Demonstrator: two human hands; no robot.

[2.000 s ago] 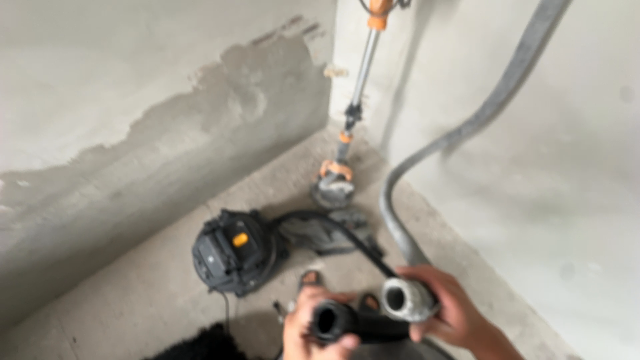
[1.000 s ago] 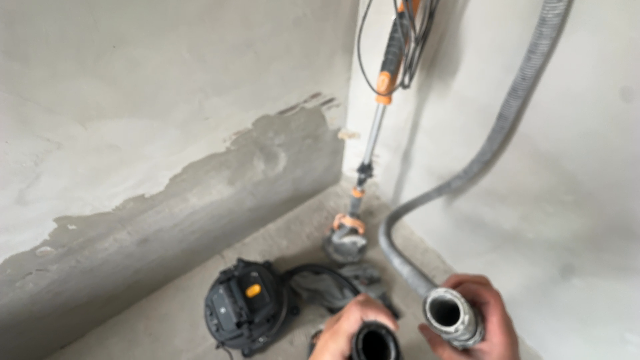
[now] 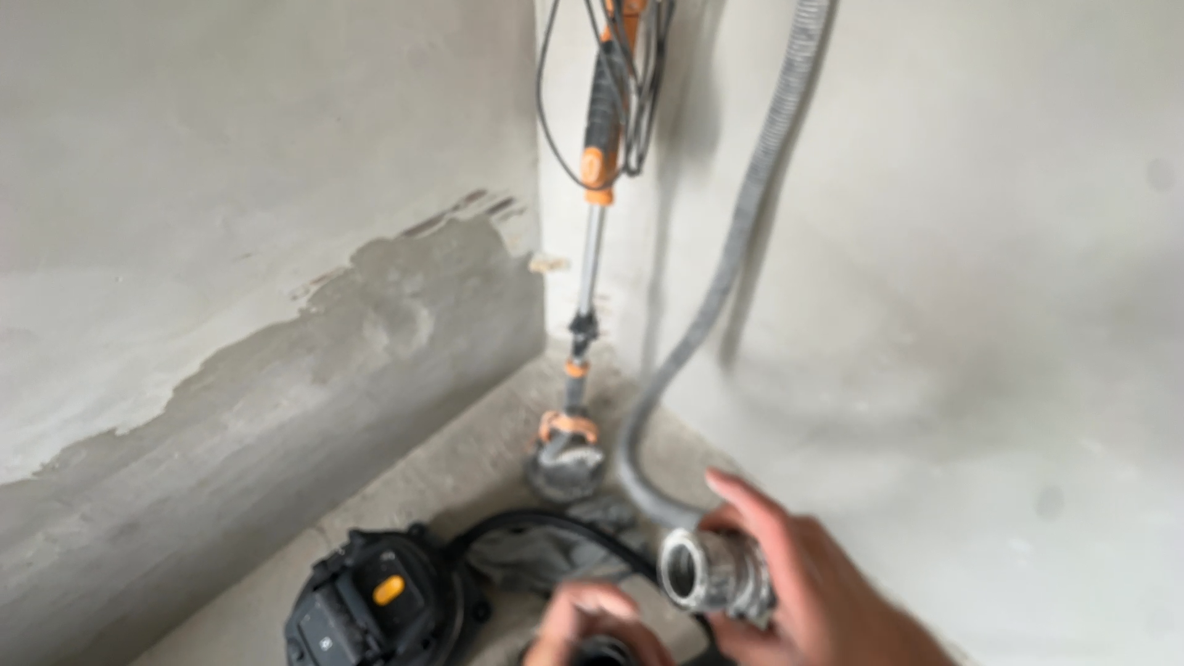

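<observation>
My right hand [image 3: 795,573] grips the dusty end fitting [image 3: 712,569] of a grey corrugated hose [image 3: 731,250], its round opening facing me and to the left. Lower and to the left, my left hand [image 3: 592,620] is closed around the black end of a hose [image 3: 606,650], partly cut off by the bottom edge. The two ends are apart. A black vacuum cleaner [image 3: 379,601] with an orange latch or switch stands on the floor at lower left, and a black hose [image 3: 546,520] arches from it toward my hands.
A long-handled drywall sander [image 3: 592,250], orange and black, leans in the corner with its cable [image 3: 647,102] looped near the top. Its round head rests on the concrete floor [image 3: 425,490] beside a crumpled grey cloth or bag [image 3: 546,555]. Partly plastered walls [image 3: 259,231] meet behind it.
The view has shifted. My left hand and the black hose end now sit lower, partly out of frame. In my right hand the grey hose's opening has turned more to the left.
</observation>
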